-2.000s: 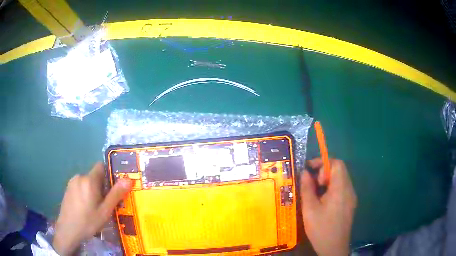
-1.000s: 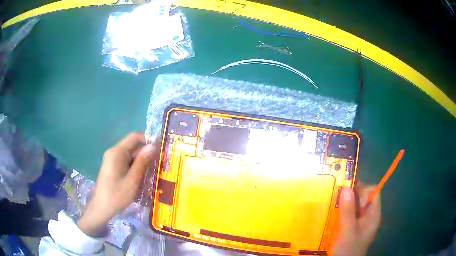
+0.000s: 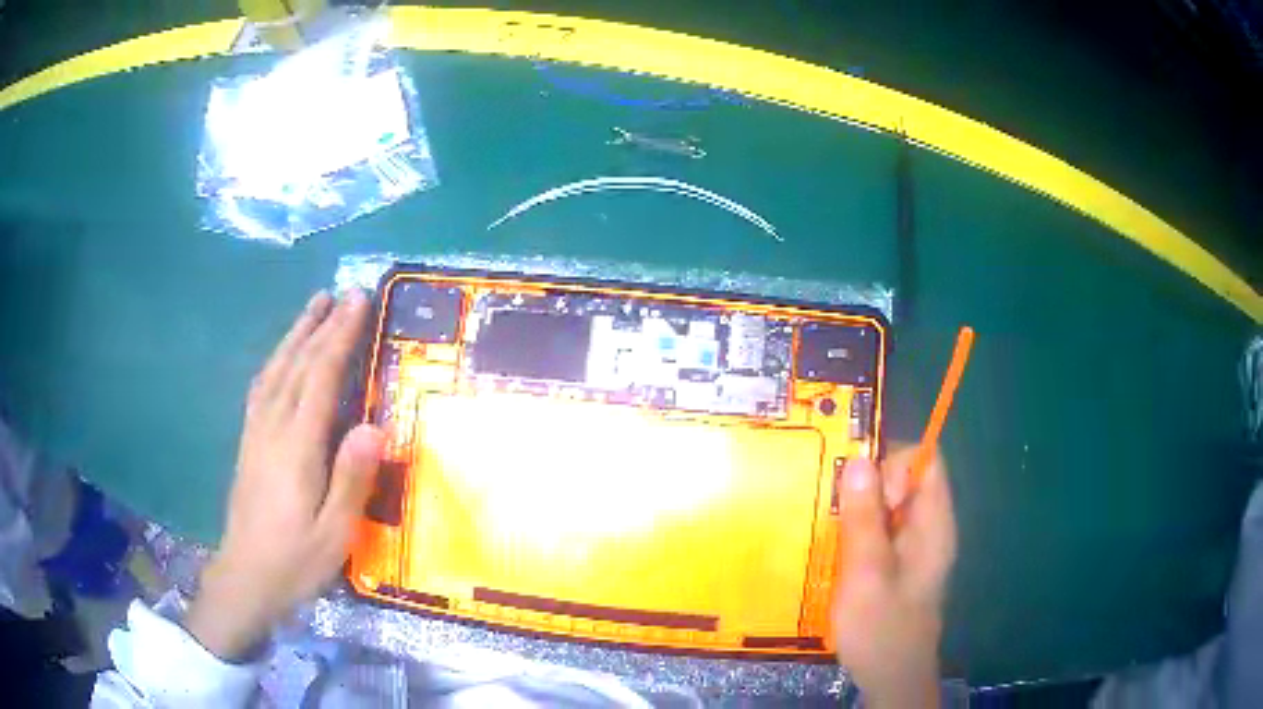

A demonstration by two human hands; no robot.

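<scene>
The orange tablet housing (image 3: 623, 513) with a black rim lies open on a bubble wrap sheet (image 3: 582, 266). The circuit board (image 3: 693, 363) runs along its far edge, with a large dark panel (image 3: 532, 344) at left and black blocks in both far corners. My left hand (image 3: 298, 471) lies along the housing's left side, its thumb on the edge. My right hand (image 3: 893, 561) holds an orange spudger (image 3: 947, 395), pointing up and away, while its thumb rests on the housing's right edge. The fingers under the right thumb are partly hidden.
A shiny plastic bag (image 3: 316, 146) lies at the upper left of the green mat (image 3: 1080, 416). Thin curved white cables (image 3: 637, 183) and a small bundle (image 3: 658, 143) lie beyond the housing. Yellow tape (image 3: 776, 86) curves across the far side. Crinkled clear plastic shows near my left sleeve.
The housing has moved over the bubble wrap, covering more of its far part. My left hand has come against its left side. Glare has shifted from the board to the orange floor.
</scene>
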